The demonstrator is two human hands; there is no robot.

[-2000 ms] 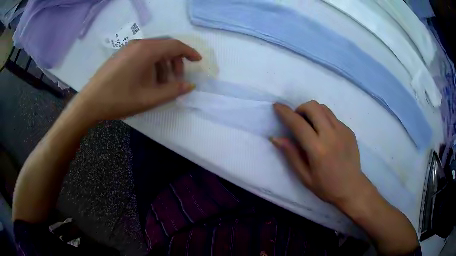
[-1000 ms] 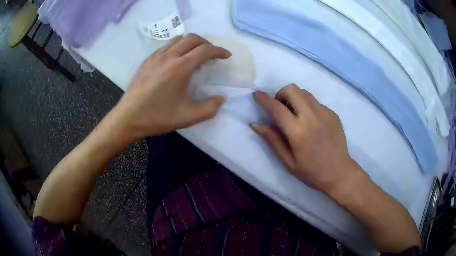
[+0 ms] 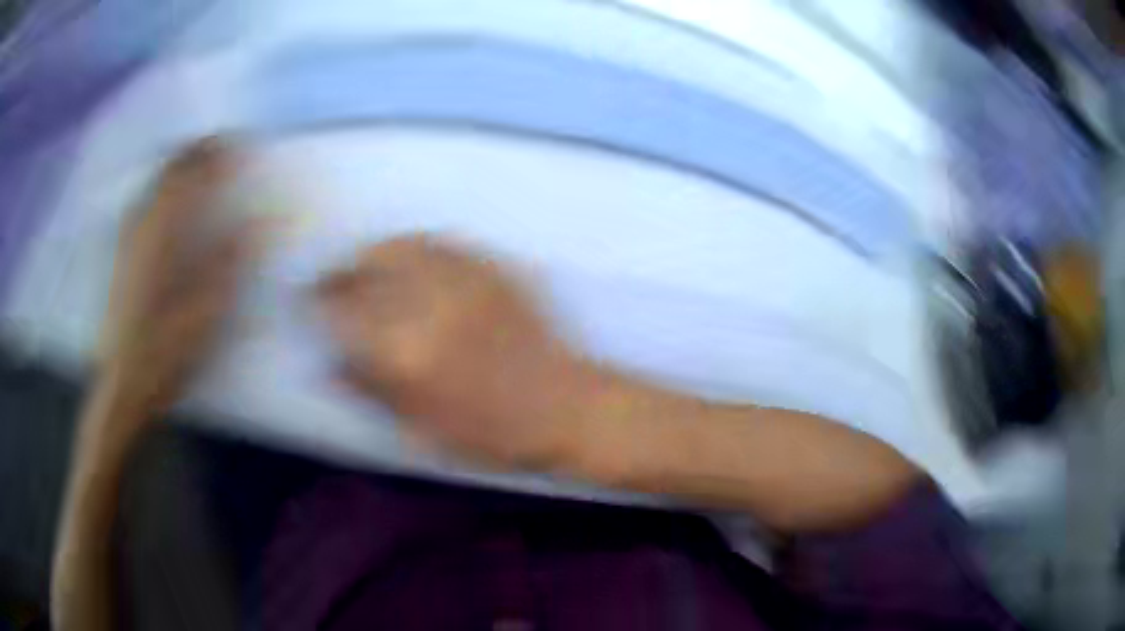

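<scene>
The frame is heavily blurred. My left hand [image 3: 185, 265] is at the left over the white table [image 3: 728, 265]. My right hand [image 3: 432, 333] is to its right, near the front edge. I cannot tell whether either hand holds anything; no strip shows clearly between them. A long, curved light-blue cut piece [image 3: 555, 105] lies beyond both hands.
White interlining strips [image 3: 790, 37] lie at the far side. A lilac heap [image 3: 62, 117] is at the far left. The dark iron [image 3: 999, 333] is at the right end, with a yellow-orange object [image 3: 1073, 302] beside it.
The view has swung to the right, so the table things sit further left and the iron shows more. A thin whitish strip was between my hands earlier; it is not distinguishable now.
</scene>
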